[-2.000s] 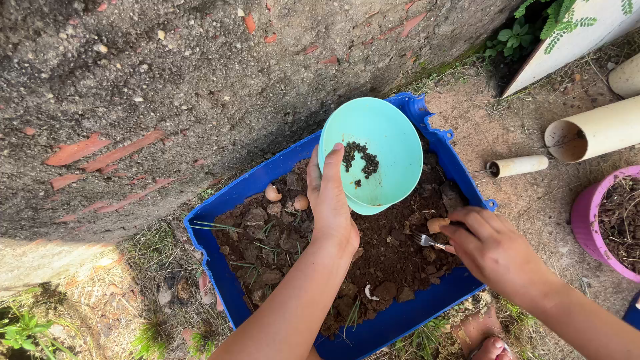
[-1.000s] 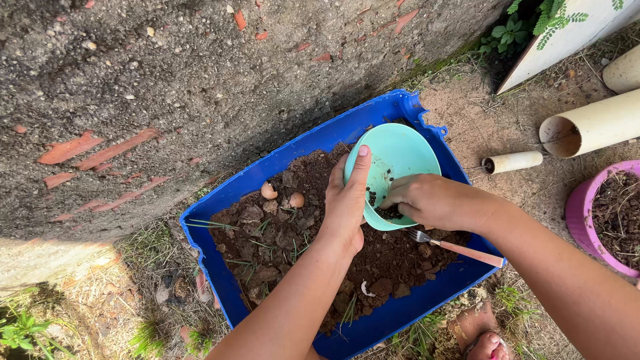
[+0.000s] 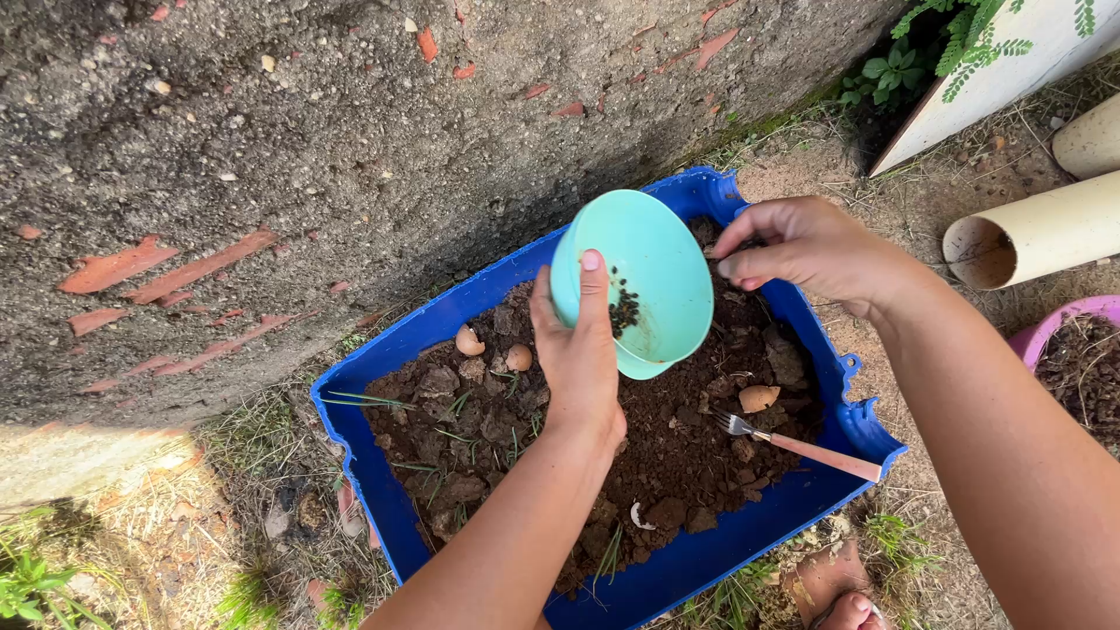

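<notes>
My left hand (image 3: 582,359) grips a mint-green plastic bowl (image 3: 669,262), tilted, with small dark seeds (image 3: 624,311) inside. Right of the bowl, over the soil, is my right hand (image 3: 787,249), thumb and fingertips pinched together; whether something is between them cannot be told. Below lies a blue plastic tub (image 3: 372,490) of brown soil (image 3: 665,446). A fork with a pinkish handle (image 3: 822,455) rests across the soil and the tub's right part. An eggshell piece (image 3: 758,398) lies just above the fork, and two more shells (image 3: 470,340) sit at the left.
A rough wall with exposed brick (image 3: 306,175) runs along the tub's upper left side. At the right are cream pipes (image 3: 1041,229), a pink pot (image 3: 1041,328) and a leaning white board (image 3: 989,87). A bare foot (image 3: 844,604) stands below the tub.
My right hand has come out of the bowl and moved up and right, over the tub's upper end. Two seconds ago it was beside the fork and eggshell. My left hand still holds the bowl.
</notes>
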